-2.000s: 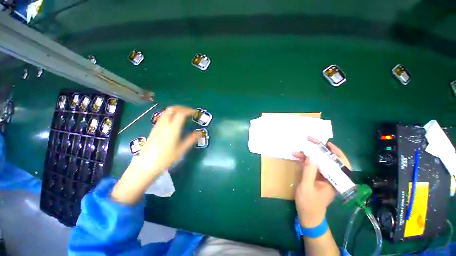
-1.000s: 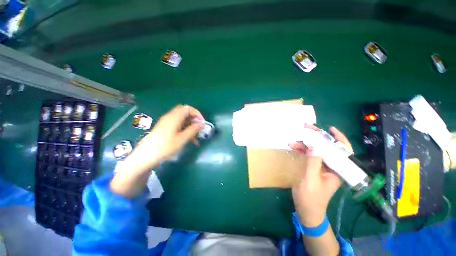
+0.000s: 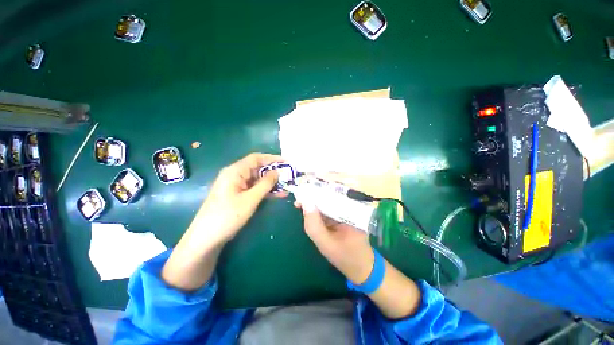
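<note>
My left hand [image 3: 235, 195] holds a watch case [image 3: 277, 176] between thumb and fingers, in front of me. My right hand [image 3: 336, 239] holds the clear-white dispensing syringe [image 3: 340, 205] like a pen. Its front end points left and meets the case; the exact contact of the tip is too small to tell. The bright green cap [image 3: 386, 222] is on its rear end, with the clear air hose [image 3: 437, 251] running from it. A black cord [image 3: 361, 195] lies along the syringe. The white paper [image 3: 343, 138] lies on tan cardboard [image 3: 342, 98] just beyond my hands.
Several watch cases [image 3: 168, 165] lie at left, and more lie in a row along the far side [image 3: 368, 20]. The black tray [image 3: 40, 263], metal rail [image 3: 44, 113], thin stick [image 3: 77, 156] and a paper scrap [image 3: 122, 251] are at left. The black dispenser [image 3: 501, 182] stands at right.
My left hand has picked up a case and moved it right to the syringe. My right hand has brought the syringe left, off the paper, to the case. The view has shifted.
</note>
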